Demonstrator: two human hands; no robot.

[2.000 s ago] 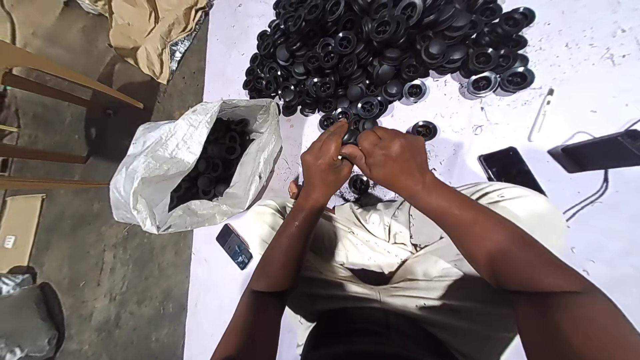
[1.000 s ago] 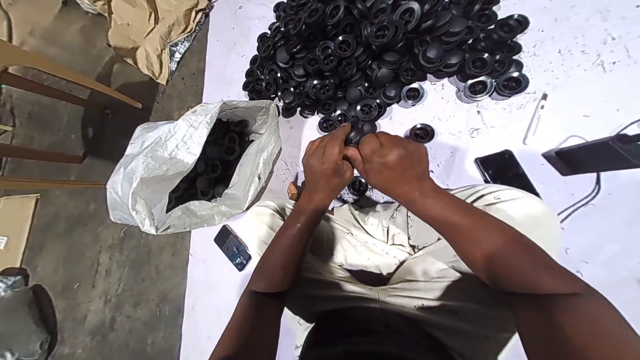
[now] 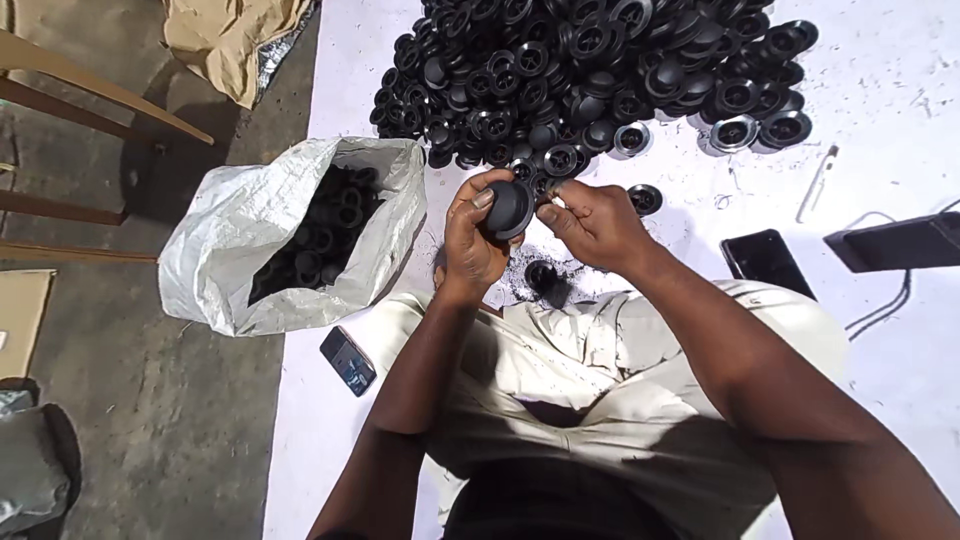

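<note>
My left hand (image 3: 474,244) grips a round black plastic cap (image 3: 508,210), its domed face turned up and its wider rim toward the right. Close by on the right, the thumb and fingers of my right hand (image 3: 592,223) are pinched together near that rim; whether something small is between them is hidden. Beyond both hands spreads a large heap of similar black caps (image 3: 531,91). Another black cap (image 3: 646,199) lies apart, to the right of my right hand. Below the hands, a small black round part (image 3: 540,276) sits among dark shavings.
An open white woven sack (image 3: 217,262) with black parts inside stands at left. One phone (image 3: 348,361) lies by my left leg, another (image 3: 766,262) by my right knee. Farther right are a white pen-like tool (image 3: 817,184) and a black device (image 3: 900,241) with a cable. Wooden legs (image 3: 112,84) stand at far left.
My hands, close together over a dark part before, have come apart. The black cap in my left hand now shows its domed face.
</note>
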